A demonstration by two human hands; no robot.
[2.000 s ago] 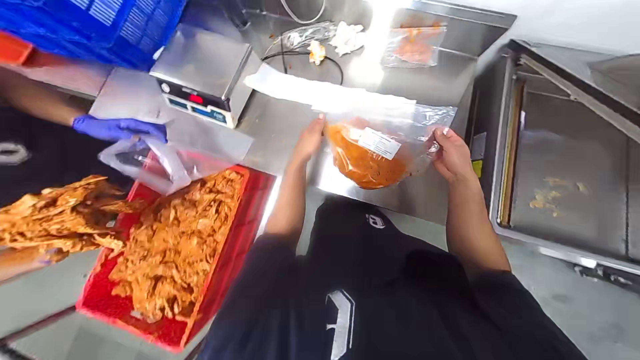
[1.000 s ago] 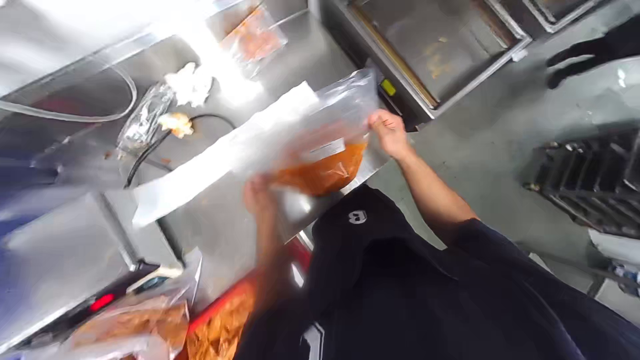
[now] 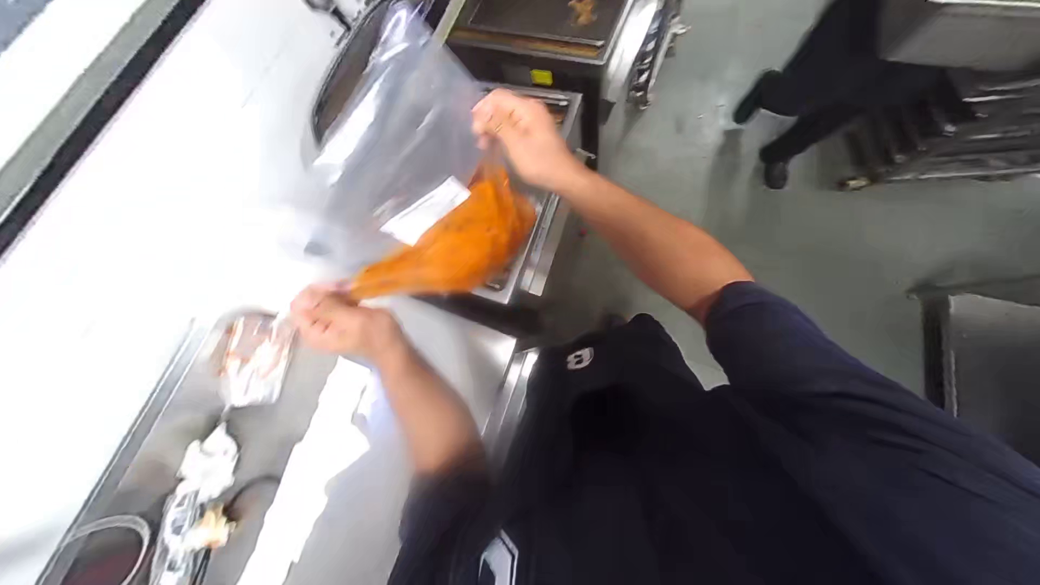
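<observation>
A clear plastic bag (image 3: 398, 122) with orange food in sauce (image 3: 467, 244) in its lower part hangs between my hands, tilted and partly blurred. A white label (image 3: 425, 210) with writing is on its side. My left hand (image 3: 341, 321) pinches the lower left corner, beside the food. My right hand (image 3: 520, 130) grips the bag's right edge above the food. The bag is in the air, past the end of the steel counter (image 3: 382, 455).
On the counter lie a white paper strip (image 3: 313, 463), a small bag with orange food bits (image 3: 256, 357), crumpled white paper (image 3: 209, 463) and a cable. Steel equipment with a tray (image 3: 544, 24) stands ahead. A person in dark clothes (image 3: 845, 73) is by a rack at the upper right.
The view has swung far to the right. My hands have lifted the bag from over the counter and carried it right. The red crate and the co-worker beside it are out of view.
</observation>
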